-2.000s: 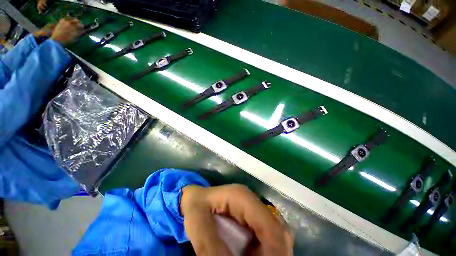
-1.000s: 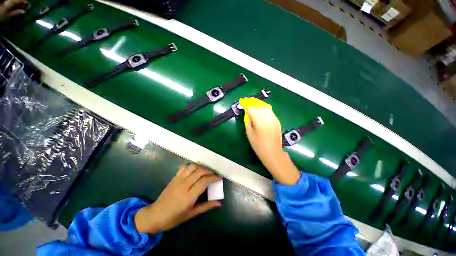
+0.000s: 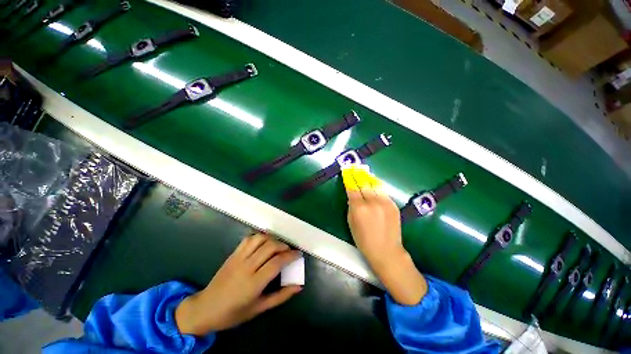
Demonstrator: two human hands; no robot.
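Smartwatches lie back up in a row on the green belt, black straps laid out straight. My right hand (image 3: 377,225), with yellow finger cots on its fingertips, reaches over the rail to one smartwatch (image 3: 348,160). Its fingertips are at the lower edge of the case; a small whitish bit, perhaps a wipe, shows at them. My left hand (image 3: 239,287) rests on the bench by the rail and holds a small white block (image 3: 293,272) between thumb and fingers. Another smartwatch (image 3: 313,141) lies just left of the touched one, and one (image 3: 424,202) lies partly behind my right hand.
A plastic-covered tray (image 3: 66,214) is at the left on the dark green bench (image 3: 166,238). The whitish rail (image 3: 207,197) runs between bench and belt. A crinkled clear bag (image 3: 529,340) is at the lower right. Cardboard boxes (image 3: 578,41) stand beyond the belt.
Both hands have come into clear view since the oldest frame. Since one second ago, my right hand has moved slightly right and down with the same watch, uncovering its case. The nearby watches have shifted right.
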